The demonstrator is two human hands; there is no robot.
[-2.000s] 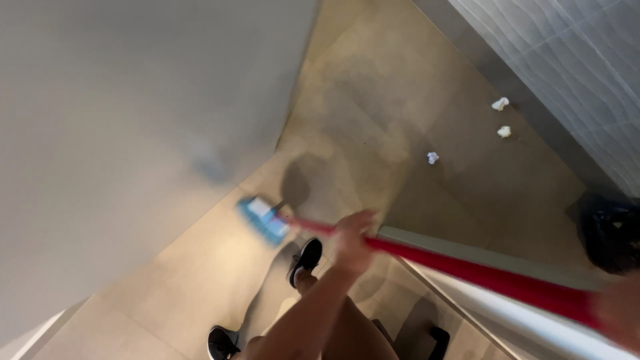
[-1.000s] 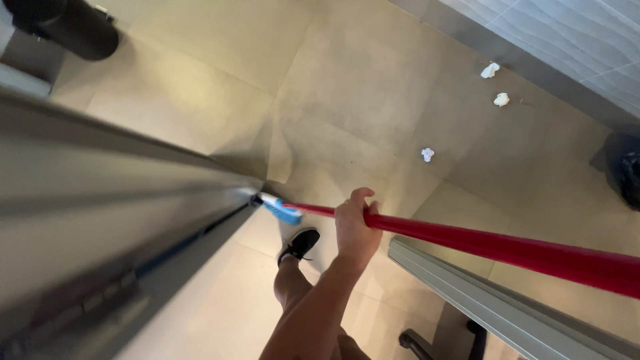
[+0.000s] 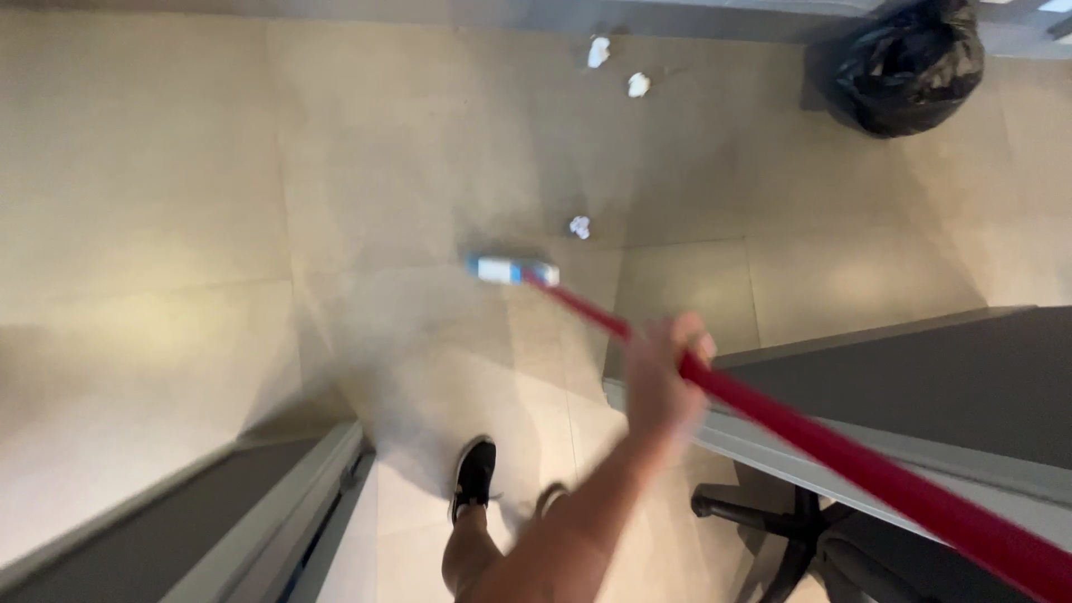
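My left hand (image 3: 666, 377) is closed around the red handle (image 3: 837, 452) of a broom, part way along it. The broom's blue and white head (image 3: 512, 270) is on or just above the tiled floor, slightly blurred. A crumpled piece of white paper (image 3: 579, 226) lies just up and right of the head. Two more crumpled white pieces, one (image 3: 599, 52) nearer the wall and one (image 3: 638, 85) beside it, lie farther off. The handle runs out at the lower right corner; my right hand is out of frame.
A black plastic bag (image 3: 909, 71) stands by the wall at the upper right. Grey partitions flank my feet, one at the lower left (image 3: 268, 519) and one at the right (image 3: 888, 377). A black wheeled chair base (image 3: 796, 523) is under the right one.
The broom head has come away from beside the left partition onto open floor near the closest paper piece. My left hand stays on the handle. The view has turned a lot.
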